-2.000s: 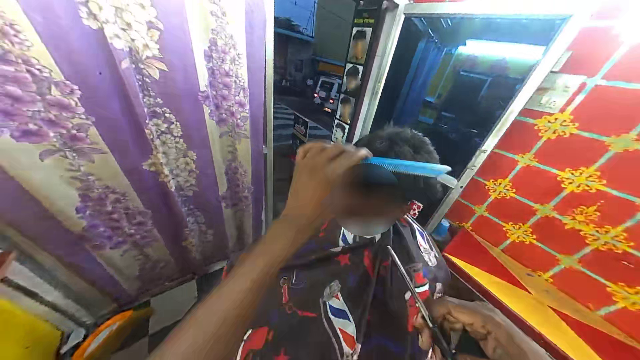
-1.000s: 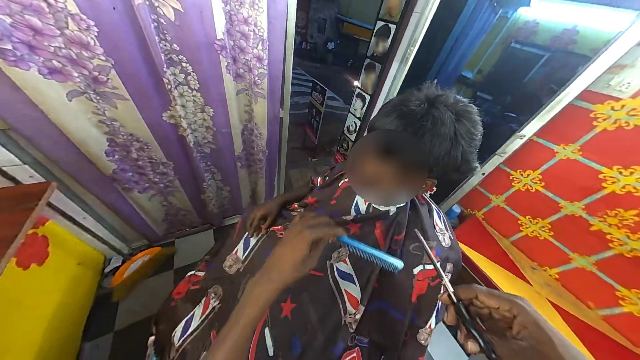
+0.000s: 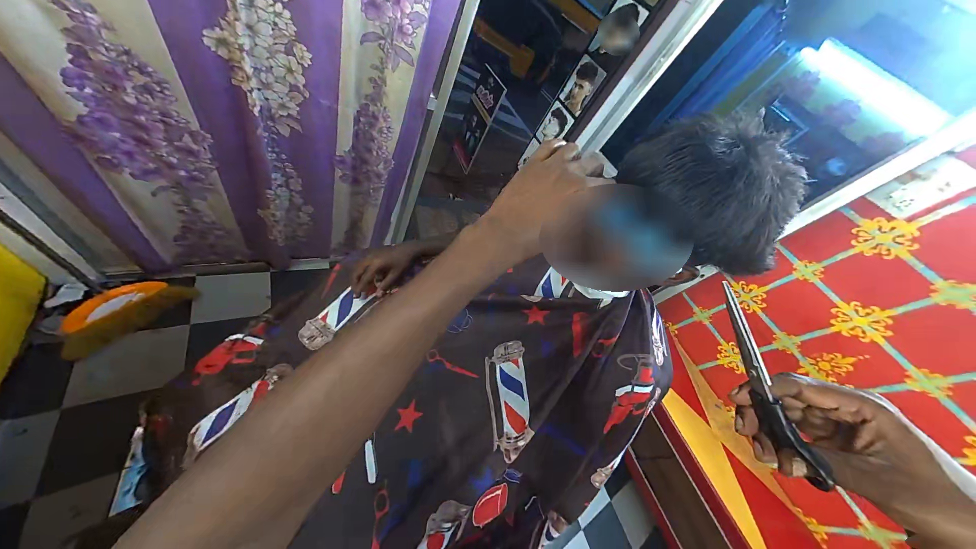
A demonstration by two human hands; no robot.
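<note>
A seated person with short dark hair (image 3: 717, 187) wears a black barber cape (image 3: 457, 396) printed with barber poles and stars. My left hand (image 3: 560, 191) is raised at the front of the person's head, its fingers bent. A blue shape, partly blurred, shows beside it and looks like the blue comb (image 3: 629, 225). My right hand (image 3: 823, 427) is shut around the black handles of a pair of scissors (image 3: 755, 358), right of the cape. The blades point up toward the person's ear and look closed, touching nothing.
A purple floral curtain (image 3: 305, 130) hangs at the left. An orange dustpan or tray with a brush (image 3: 122, 313) lies on the checkered floor. Mirror glass (image 3: 854, 99) stands behind the person, above a red and yellow patterned wall (image 3: 862, 320). One hand of the seated person (image 3: 389, 267) rests on the cape.
My left hand has gone from in front of the person's chest up to the head. My right hand still holds the scissors. The view has shifted closer.
</note>
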